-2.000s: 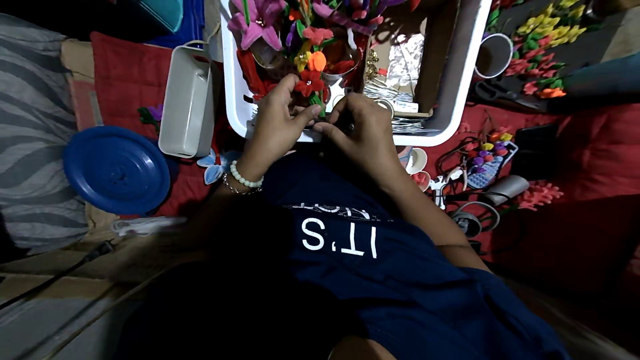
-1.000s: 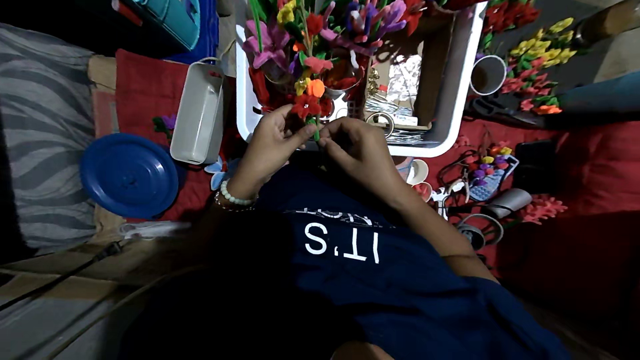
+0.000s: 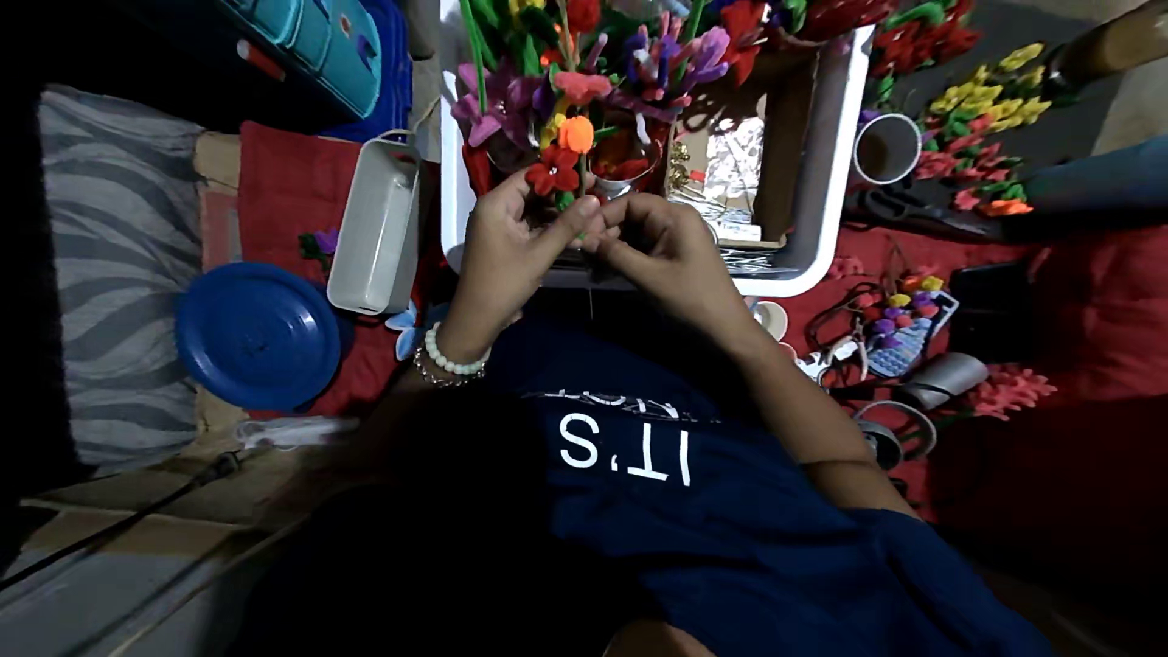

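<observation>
Both hands meet at the near edge of a white plastic tub (image 3: 826, 196). My left hand (image 3: 511, 251), with bead bracelets at the wrist, pinches the green stem of a small bunch of fuzzy pipe-cleaner flowers, among them a red flower (image 3: 553, 171) and an orange flower (image 3: 576, 134). My right hand (image 3: 671, 260) has its fingertips closed on the same stem, just right of the left thumb. A thin wire end (image 3: 590, 297) hangs below the fingers. Purple pipe-cleaner flowers (image 3: 497, 109) and other coloured ones stand in the tub behind.
Left lie a beige rectangular container (image 3: 374, 228) and a blue round lid (image 3: 258, 336). Inside the tub are wires (image 3: 748, 260) and a cardboard box (image 3: 792, 146). On the right are a white-rimmed cup (image 3: 887, 149), yellow flowers (image 3: 990, 100), a crocheted piece (image 3: 899, 347) and a grey cup (image 3: 947, 380).
My fingers have shifted on the stem beneath the red flower, and the wire end now shows below them. Both hands stay close together at the tub's near edge.
</observation>
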